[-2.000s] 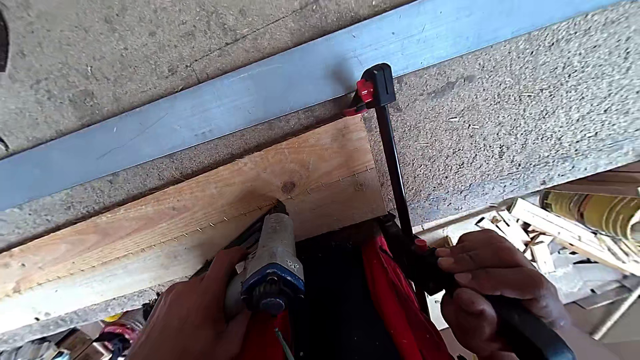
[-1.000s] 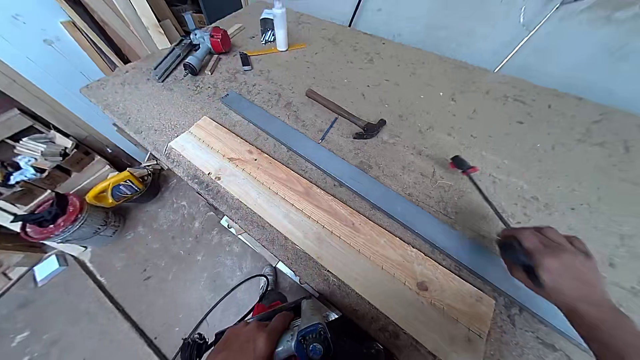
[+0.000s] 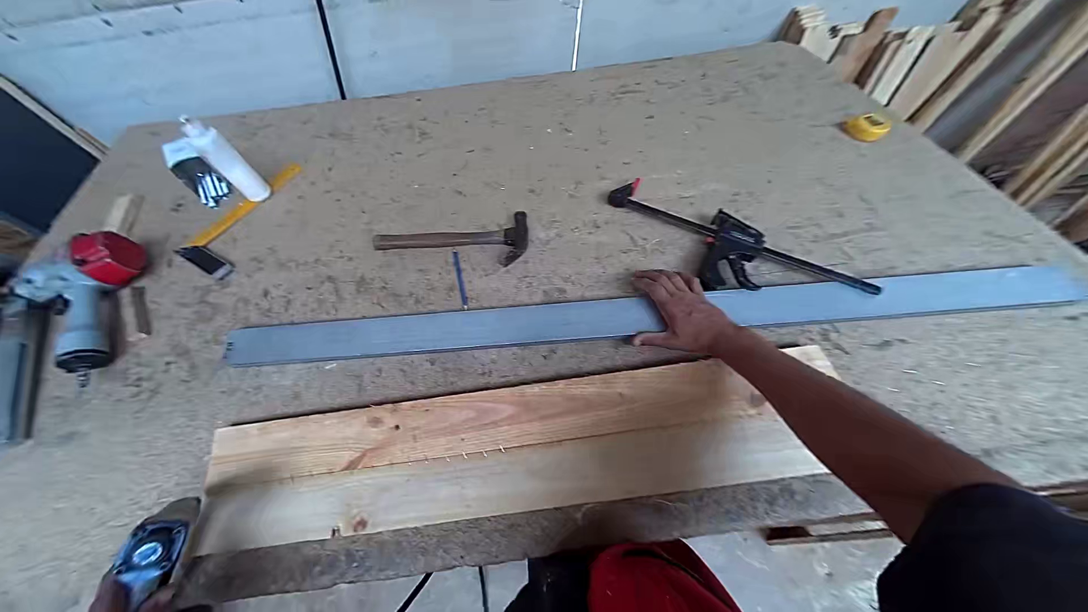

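My right hand (image 3: pixel 680 314) lies with spread fingers on a long grey metal straightedge (image 3: pixel 544 323). Just beyond it, a black bar clamp (image 3: pixel 731 246) rests partly over the straightedge. At the lower left edge, my left hand (image 3: pixel 132 595) is mostly cut off and grips a pneumatic power tool (image 3: pixel 151 548) whose exact kind I cannot tell. Between the hands, nearer me, two pine boards (image 3: pixel 510 459) lie side by side, with several small nails or staples along their seam. A claw hammer (image 3: pixel 450 240) and a blue pencil (image 3: pixel 460 279) lie behind the straightedge.
On the left of the workbench (image 3: pixel 544 144) are a red and grey nail gun (image 3: pixel 89 289), a white bottle (image 3: pixel 225 157), a yellow square (image 3: pixel 246 204) and a small black object (image 3: pixel 206 261). A yellow tape measure (image 3: pixel 867 127) sits far right, near stacked wood strips (image 3: pixel 901 64).
The clamp, earlier in my right hand, now lies on the bench, and that hand rests on the straightedge. My left hand and its tool have moved to the boards' left end. The view has shifted greatly.
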